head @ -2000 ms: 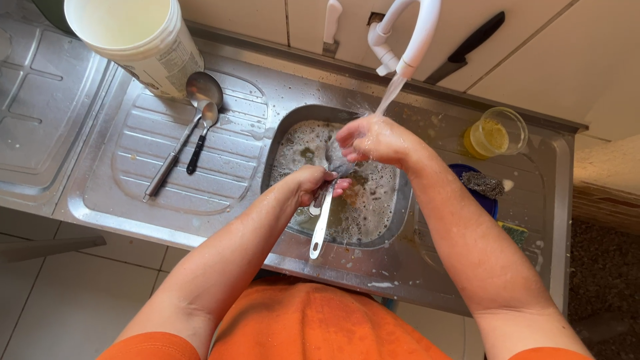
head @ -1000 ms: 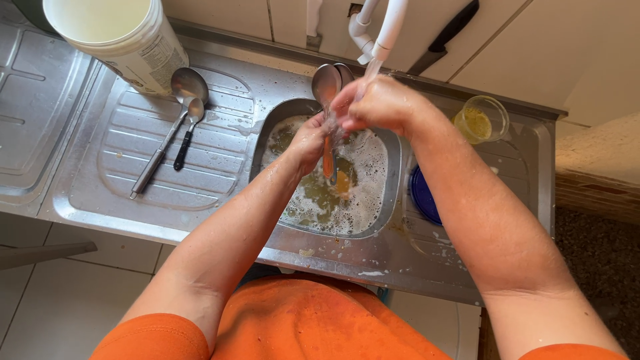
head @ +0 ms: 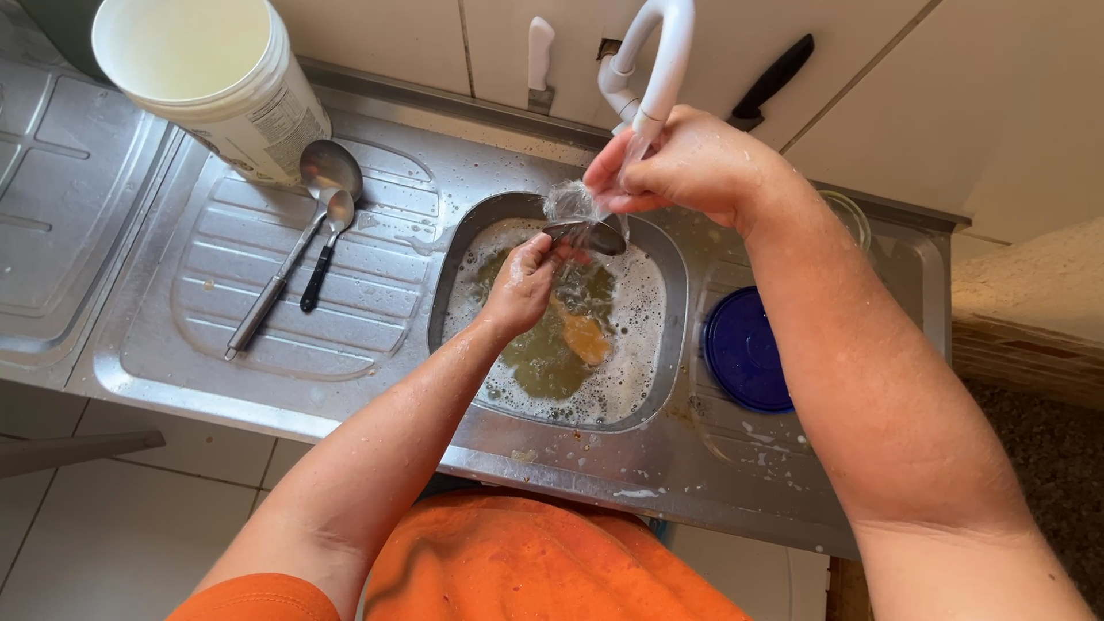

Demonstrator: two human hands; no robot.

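My left hand (head: pixel 523 285) grips a dark spoon (head: pixel 604 237) over the back of the sink basin (head: pixel 437 310), where splashing water partly hides it. My right hand (head: pixel 681 168) is raised under the white faucet (head: pixel 677 52); its fingers are curled and water runs past them, and nothing shows plainly in them. Cloudy, soapy water fills the basin, with an orange-brown utensil (head: pixel 586 336) partly submerged. On the ribbed drainboard to the left lie a metal ladle (head: pixel 332 171) and a smaller spoon with a black handle (head: pixel 319 272).
A large white plastic bucket (head: pixel 276 121) stands at the back left. Against the wall are a white-handled knife (head: pixel 541 56) and a black-handled knife (head: pixel 772 82). Right of the basin lies a blue lid (head: pixel 746 354); a clear container (head: pixel 849 216) is partly behind my right arm.
The white-handled utensil seen in my left hand two seconds ago no longer shows; that hand now has a dark spoon. My right hand has shifted from over the basin's back toward the faucet mouth.
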